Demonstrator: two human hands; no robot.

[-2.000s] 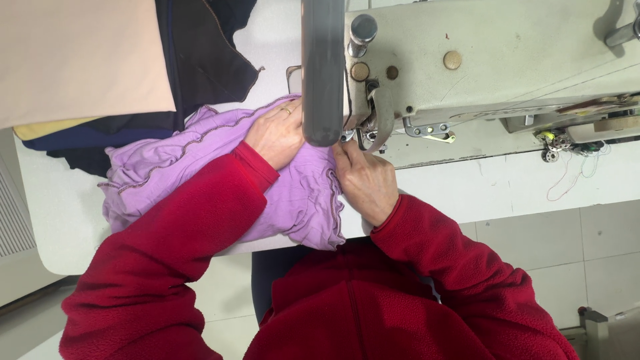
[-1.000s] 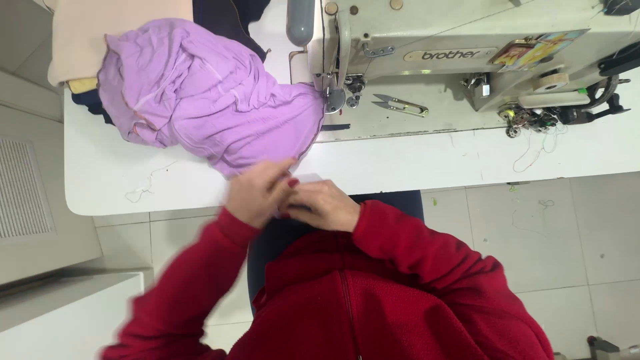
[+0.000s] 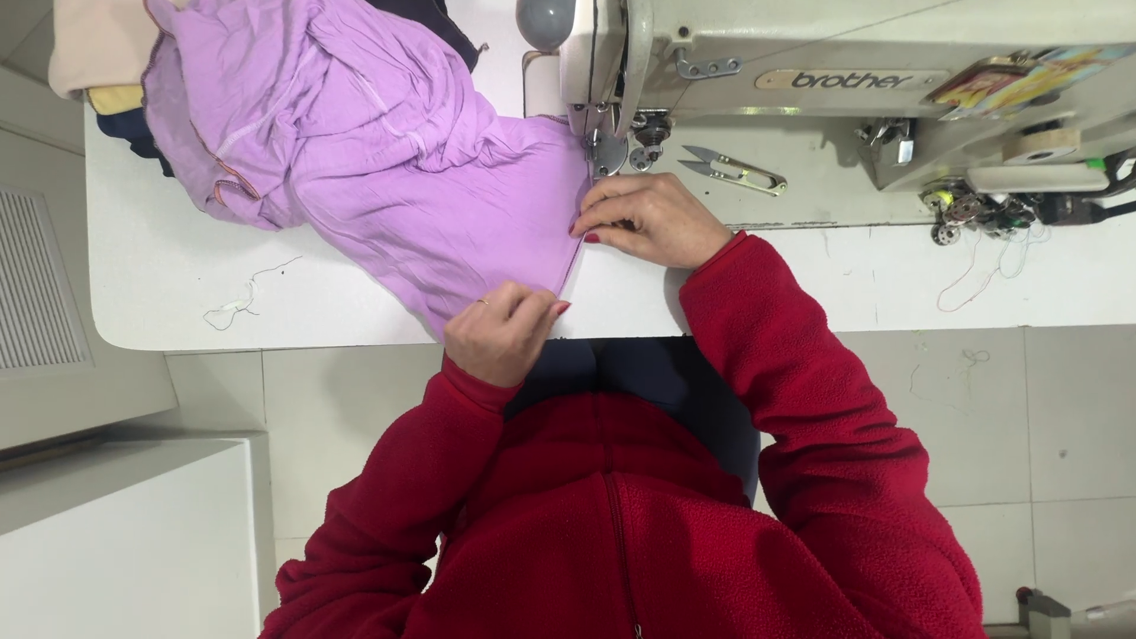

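Observation:
Purple fabric (image 3: 390,160) lies bunched on the white table, its right edge running up to the presser foot area (image 3: 608,151) of a Brother sewing machine (image 3: 799,53). My left hand (image 3: 501,328) pinches the lower corner of that edge at the table's front. Farther up the same edge, close below the presser foot, my right hand (image 3: 652,217) holds the cloth between thumb and fingers. Whether the needle is in the cloth cannot be seen.
Thread snips (image 3: 732,169) lie on the machine bed. Bobbins (image 3: 967,209) with loose threads sit farther right. Folded beige fabric (image 3: 102,44) and dark cloth (image 3: 430,22) are at the back left. A thread scrap (image 3: 235,306) lies on the white table (image 3: 151,293) at left.
My hands were together at the table's front edge a second ago; now they are apart along the fabric edge, the right one up near the presser foot. The view has shifted since two seconds ago.

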